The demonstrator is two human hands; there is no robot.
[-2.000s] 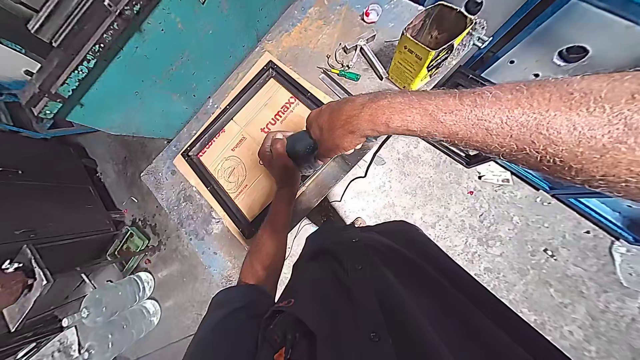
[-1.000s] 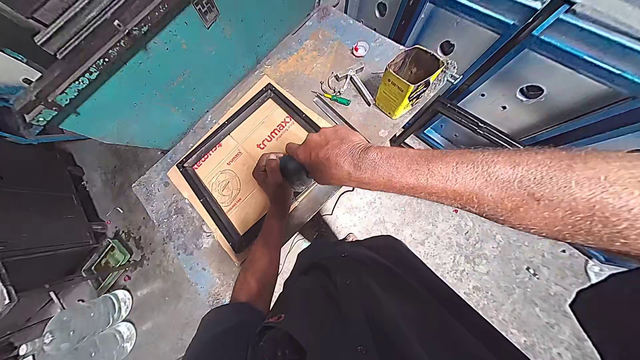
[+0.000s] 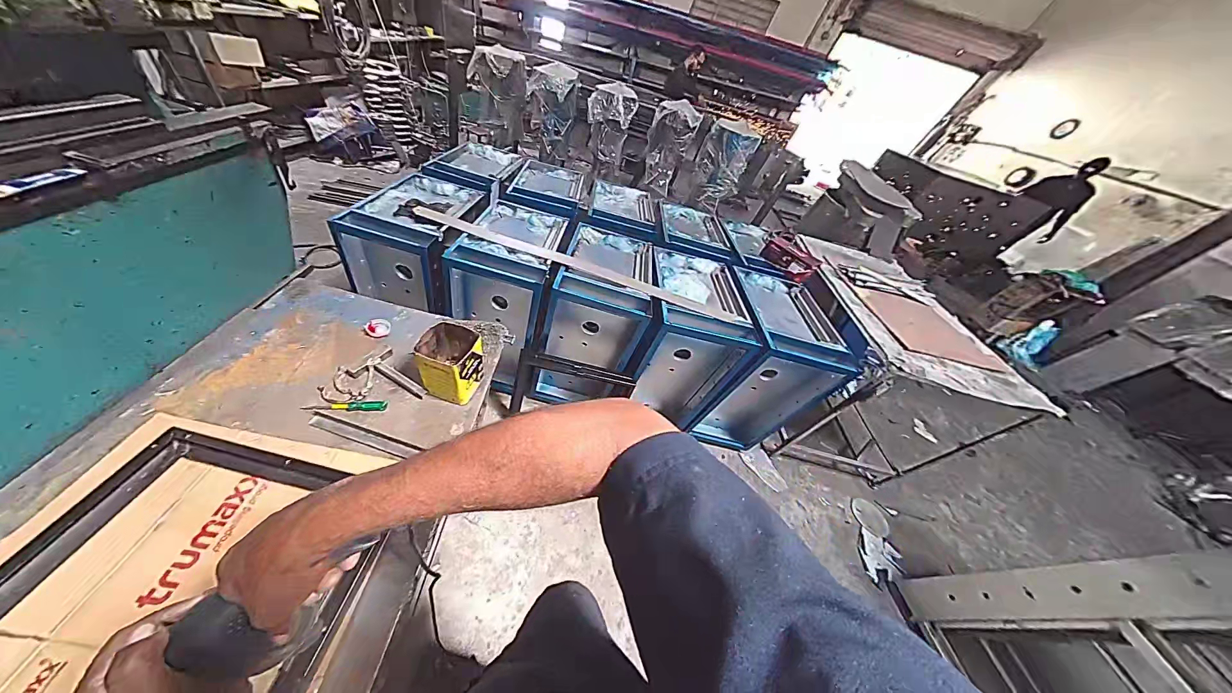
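My right hand [image 3: 274, 568] is closed around a dark power tool [image 3: 217, 637] at the lower left. My left hand [image 3: 135, 654] grips the rear part of the same tool. Both hands are over the near side of a black metal frame [image 3: 260, 462], which lies on a printed cardboard sheet [image 3: 183, 539] on the workbench. The tool's working end is hidden by my hands. Beyond the frame lie a green-handled screwdriver [image 3: 358, 406], a metal clamp-like piece [image 3: 351, 375], and a cut-open yellow tin [image 3: 449, 364].
Blue metal cabinets [image 3: 597, 313] stand in two rows past the workbench [image 3: 260, 356]. A black cable [image 3: 423, 558] hangs at the bench's edge. At right are a worktable [image 3: 938, 337] and a perforated steel beam [image 3: 1068, 589]. Two people are farther back, with sparks near one.
The view has swung up and right, bringing the workshop into sight. Both hands remain on the tool at the frame's near side.
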